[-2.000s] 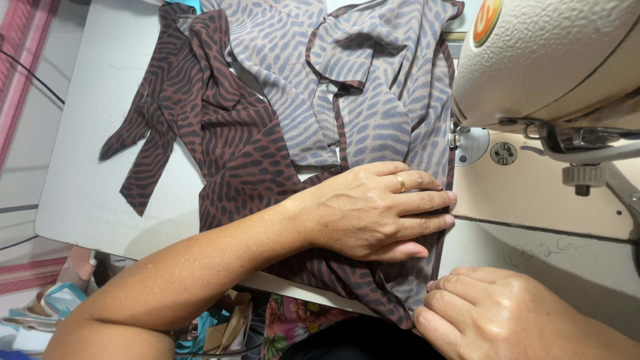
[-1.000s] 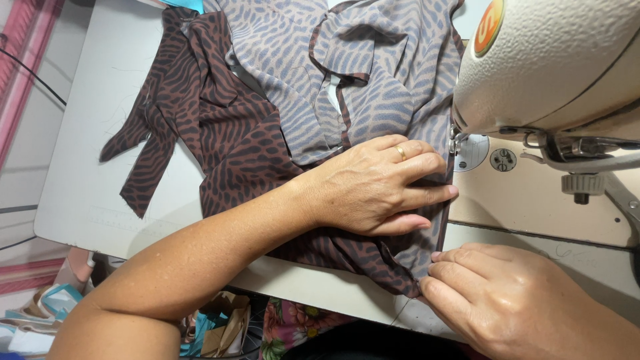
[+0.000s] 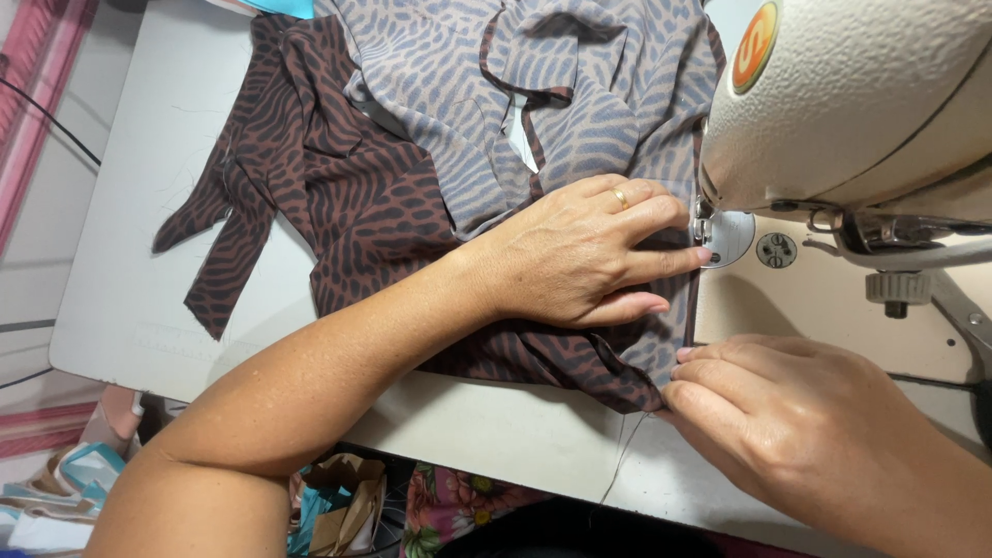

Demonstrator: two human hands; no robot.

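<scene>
A patterned fabric garment (image 3: 372, 201), dark brown and black on one side and paler grey-blue on the other, is spread on the sewing table. My left hand (image 3: 589, 252), with a ring on one finger, lies on the cloth with fingers apart, fingertips by its right edge. That edge runs under the presser foot (image 3: 703, 221) of a sewing machine (image 3: 845, 101). My right hand (image 3: 744, 395) pinches the near corner of the garment between thumb and fingers. The needle is too small to make out.
The machine's metal needle plate (image 3: 728, 239) and beige bed (image 3: 744, 302) lie right of the cloth. A white tabletop (image 3: 116, 310) extends left. Loose threads hang over its near edge. Fabric scraps (image 3: 62, 496) are below at the left, and a turquoise piece (image 3: 283, 6) is at the top.
The garment's edge and near corner have shifted slightly away from me along the machine. My left hand has moved a little the same way; my right hand keeps hold of the corner.
</scene>
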